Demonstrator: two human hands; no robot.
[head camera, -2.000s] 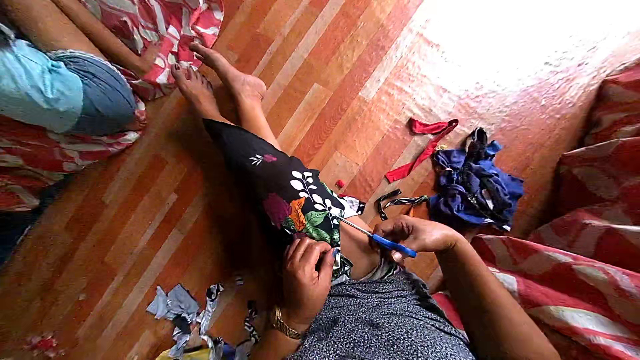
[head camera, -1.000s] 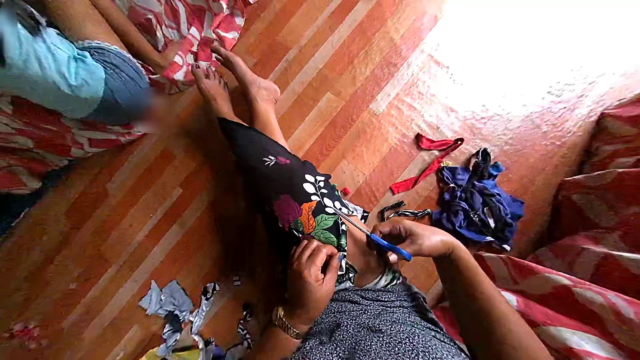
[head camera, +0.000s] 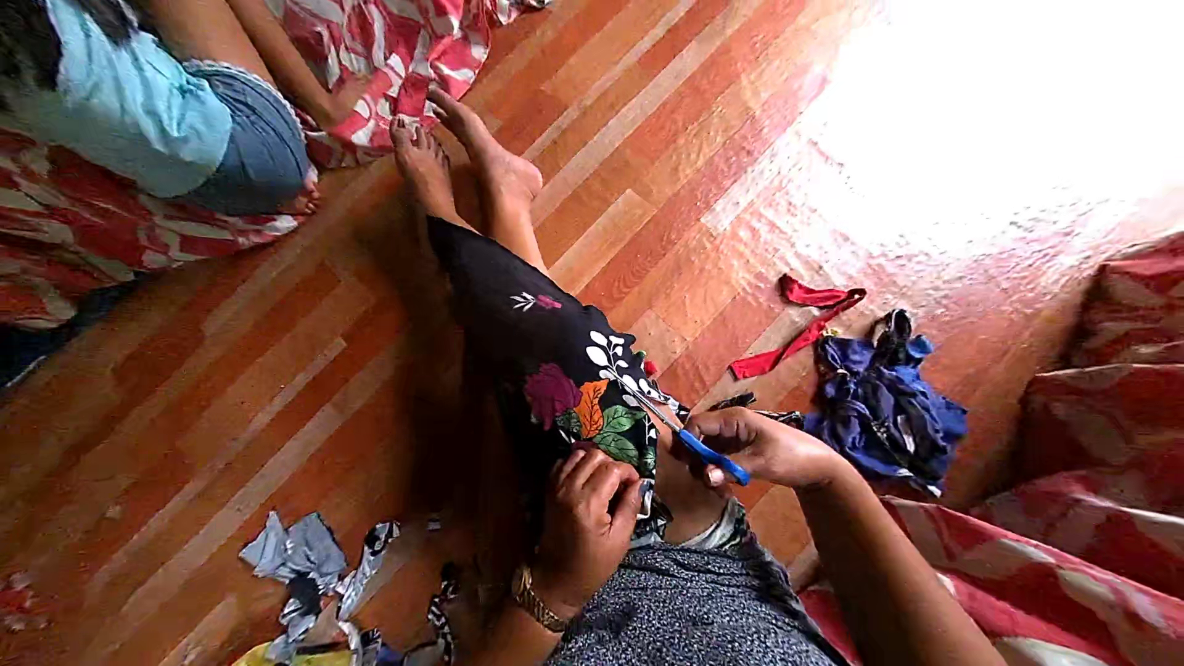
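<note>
My right hand (head camera: 763, 447) holds a pair of scissors (head camera: 710, 455) by the blue handles, the metal blades pointing up and left over the black floral cloth (head camera: 555, 370) spread on my legs. Whether the blades are parted is hard to tell. My left hand (head camera: 597, 499), with a gold-coloured watch (head camera: 536, 599) on its wrist, rests on the near edge of that cloth, its fingers curled and pinching the fabric. White leaves and coloured flowers are printed on the cloth near the blades.
A red fabric strip (head camera: 803, 335) and a bundle of dark blue cloth (head camera: 879, 407) lie on the wood-patterned floor at right. Grey and patterned scraps (head camera: 301, 552) lie at lower left. Another person (head camera: 185, 120) sits at upper left on red and white fabric. Similar fabric (head camera: 1101, 527) hangs at right.
Both hands stay near the same part of the cloth, with the scissors still in my right hand. The other person's arm has shifted slightly at the upper left.
</note>
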